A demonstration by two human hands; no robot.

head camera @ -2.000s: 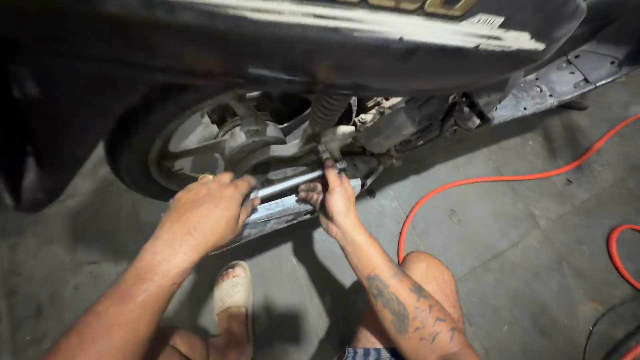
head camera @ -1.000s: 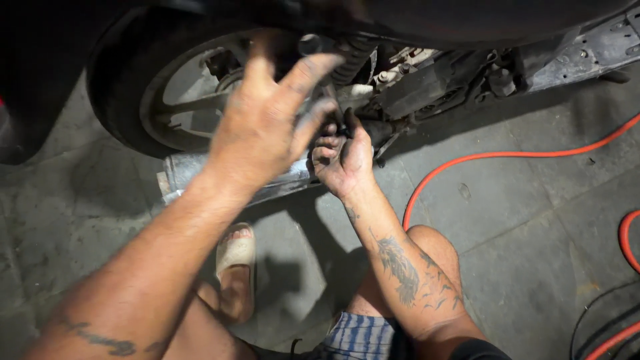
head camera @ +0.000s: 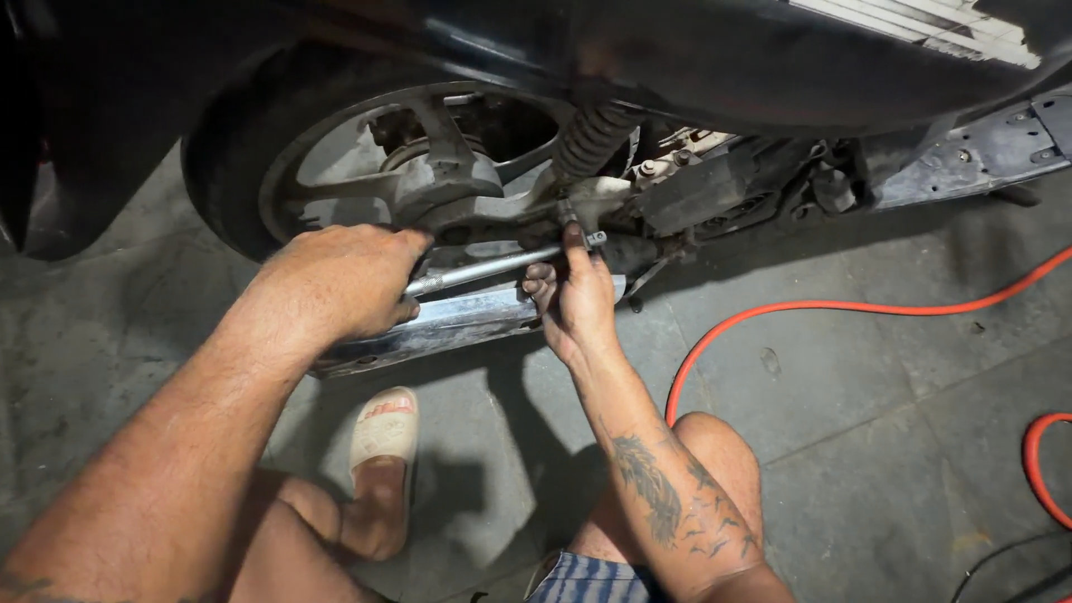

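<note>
My left hand (head camera: 339, 280) grips the knurled handle of a metal socket wrench (head camera: 494, 266), which lies across the front of a scooter's rear wheel area. The wrench head is at my right hand (head camera: 579, 293), whose thumb and fingers hold it where a socket points toward the swingarm (head camera: 607, 191), just below the coil spring shock absorber (head camera: 593, 141). The socket's far end is hard to make out against the dark parts. Under the wrench lies the muffler with its metal heat shield (head camera: 477, 311).
The rear wheel's tire (head camera: 222, 180) stands at the left, under the dark body panel (head camera: 712, 75). A red hose (head camera: 804, 306) curves over the tiled floor (head camera: 879, 419) at the right. My sandalled foot (head camera: 385, 427) is below the muffler.
One second ago my left hand was raised with fingers spread near the shock absorber; it has moved down and left and is closed on the wrench handle. My right hand has stayed near the swingarm.
</note>
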